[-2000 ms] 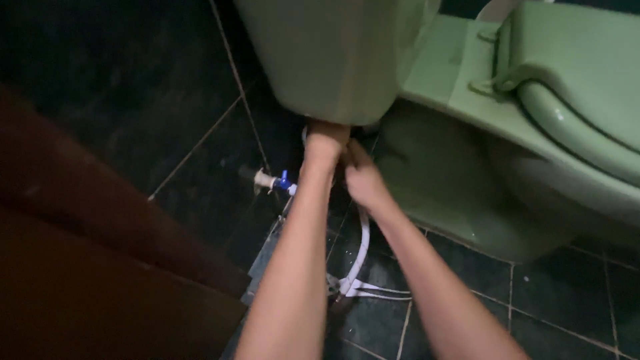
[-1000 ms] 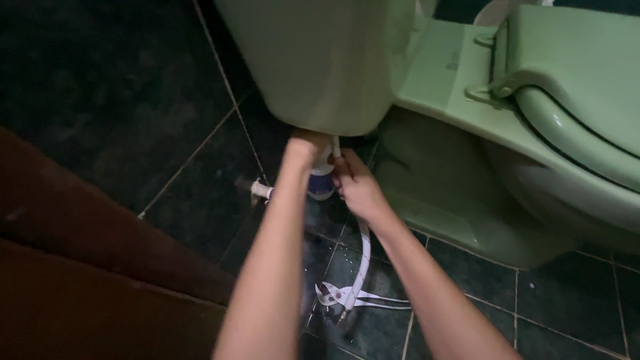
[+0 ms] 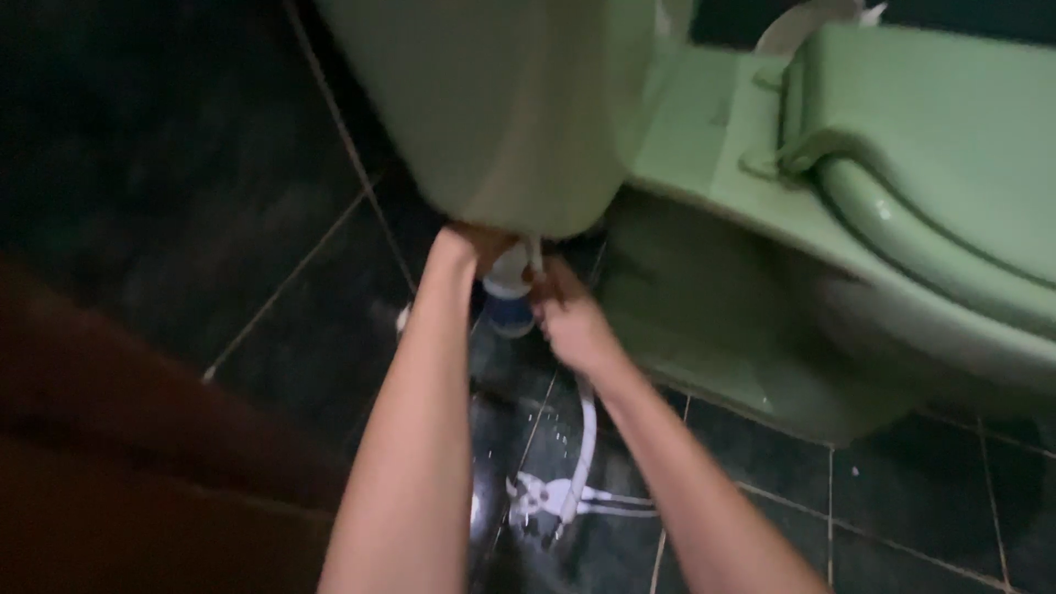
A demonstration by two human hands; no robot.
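Under the green toilet tank [image 3: 511,124], my left hand [image 3: 483,243] is partly hidden by the tank's lower edge, so its grip cannot be made out. Just right of it, my right hand [image 3: 569,309] has its fingers closed around a white flexible hose [image 3: 587,437], close below the tank. A white and blue cylindrical thing [image 3: 509,301] shows between the hands. The hose hangs down from my right hand, its free end lying over metal slip-joint pliers [image 3: 553,495] on the wet tile floor.
The green toilet seat and lid [image 3: 932,157] are on the right, above the toilet base [image 3: 742,346]. A dark tiled wall [image 3: 165,165] rises at the left. A reddish-brown panel [image 3: 148,412] fills the lower left. A white wall fitting [image 3: 403,318] shows beside my left forearm.
Two seconds ago my hands were close together under the tank; now they are farther apart, with the white and blue thing showing between them. The blue-handled valve seen then is now mostly hidden.
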